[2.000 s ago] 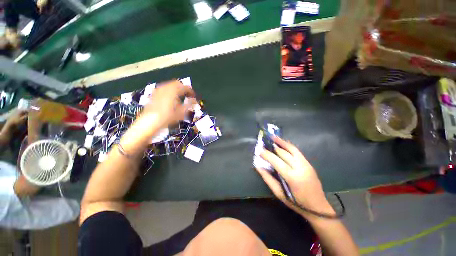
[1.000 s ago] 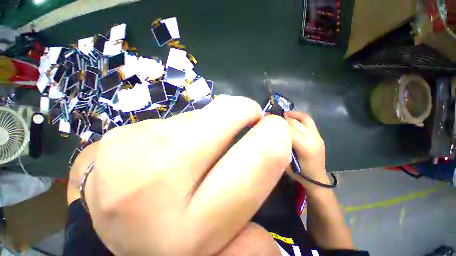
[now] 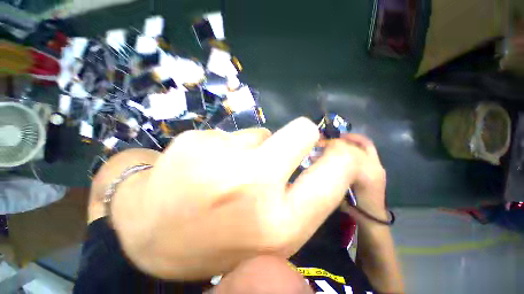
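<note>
My left hand (image 3: 218,198) is large in the middle, its fingertips at the blue circuit board (image 3: 339,123). It covers much of the board, and whatever is between its fingertips is hidden. My right hand (image 3: 368,166) is close on the board's right side, closed around the dark soldering iron (image 3: 351,197), whose cord loops out below the hand. The iron's tip cannot be made out. A blurred pile of LCD screens (image 3: 166,106), white and black with orange tabs, lies on the green mat left of the board.
The tan tip-cleaning pot (image 3: 454,135) stands at the right, with a dark box (image 3: 515,172) beside it. A dark smartphone (image 3: 394,28) and a cardboard box (image 3: 462,31) are at the upper right. A small white fan (image 3: 14,135) is at the far left.
My left hand was over the pile two seconds ago and is now at the board beside my right hand. The view has tilted and shifted, and the pile looks larger.
</note>
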